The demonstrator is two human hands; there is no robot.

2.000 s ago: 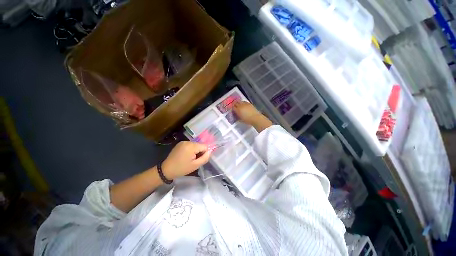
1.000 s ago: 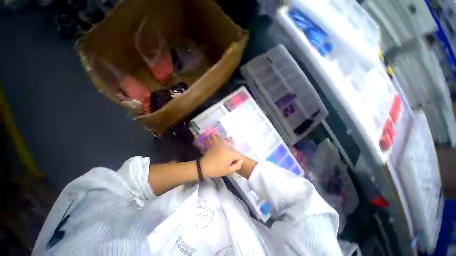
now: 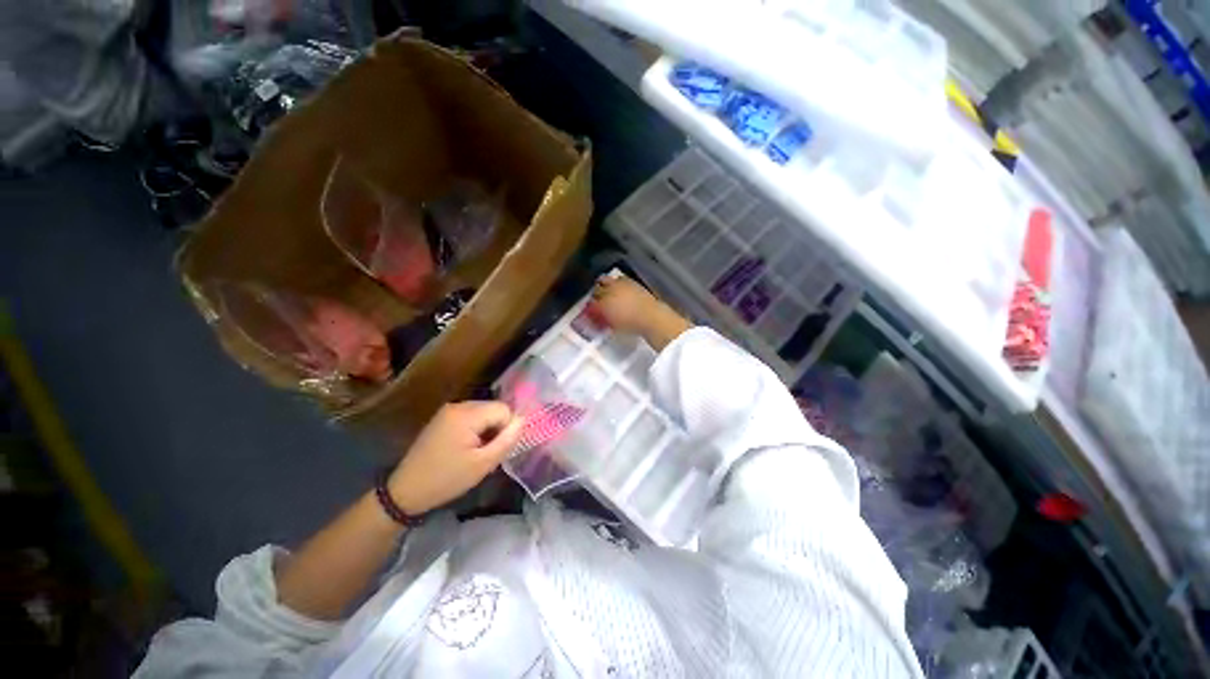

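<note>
A white compartment tray [image 3: 624,431] lies near my lap, most pockets showing white. My left hand [image 3: 458,458] is closed at the tray's left side on a clear plastic bag [image 3: 541,480] with pink parts [image 3: 547,425] in it. The bag hangs over the tray's near left pockets. My right hand [image 3: 629,308] is at the tray's far corner pocket, its fingertips down on a few pink-red parts [image 3: 593,316]. Whether its fingers grip any part is too small to tell.
An open cardboard box [image 3: 531,252] with bags of pink and dark parts stands ahead left. Grey-white divided trays [image 3: 690,219] with purple parts sit under the bench edge. On the bench at right, a white tray [image 3: 863,199] holds blue parts [image 3: 743,109] and red parts [image 3: 1030,312].
A second ago my hands were crossed together over the near left of the tray. Now my left hand is back left with the bag, and my right hand has moved to the far corner pocket.
</note>
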